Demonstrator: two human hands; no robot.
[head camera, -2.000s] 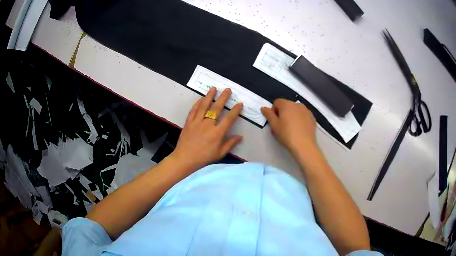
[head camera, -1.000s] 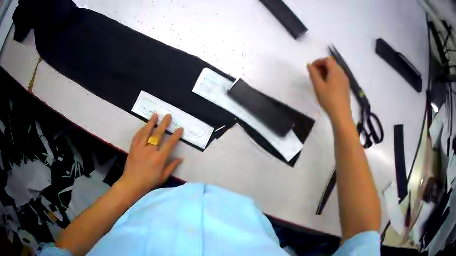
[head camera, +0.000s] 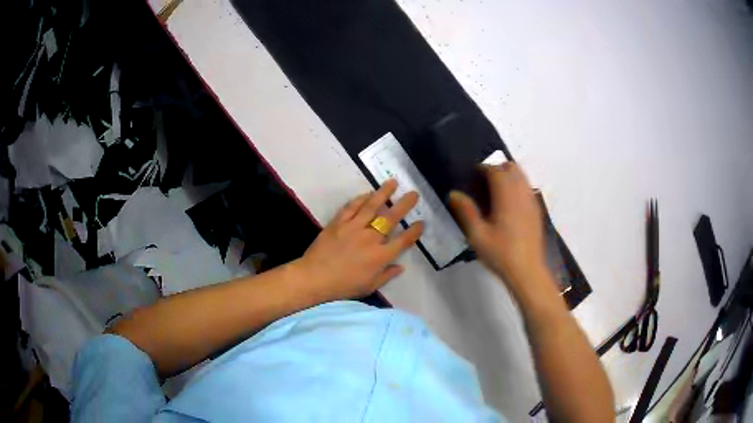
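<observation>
Dark cloth (head camera: 347, 74) runs from the top to the centre of the view. A white paper pattern (head camera: 399, 169) lies along its near edge. My left hand (head camera: 355, 244), ring on one finger, presses this pattern with spread fingers and grips nothing. My right hand (head camera: 508, 215) is just right of the pattern, its thumb and fingers round a blurred dark bar (head camera: 454, 144) over the cloth; whether the bar touches the cloth is unclear. A second white pattern (head camera: 495, 159) lies mostly hidden behind my right hand, with another dark bar (head camera: 553, 244) on it.
Black shears (head camera: 652, 273) lie on the white table (head camera: 611, 107) at the right. A handled black block (head camera: 710, 260) and dark strips (head camera: 656, 376) are farther right. Paper scraps (head camera: 157, 231) lie below the table's red edge at the left.
The view has turned and shifted. My right hand has come from near the shears to the cloth and now has a dark bar. My left hand remains on the pattern.
</observation>
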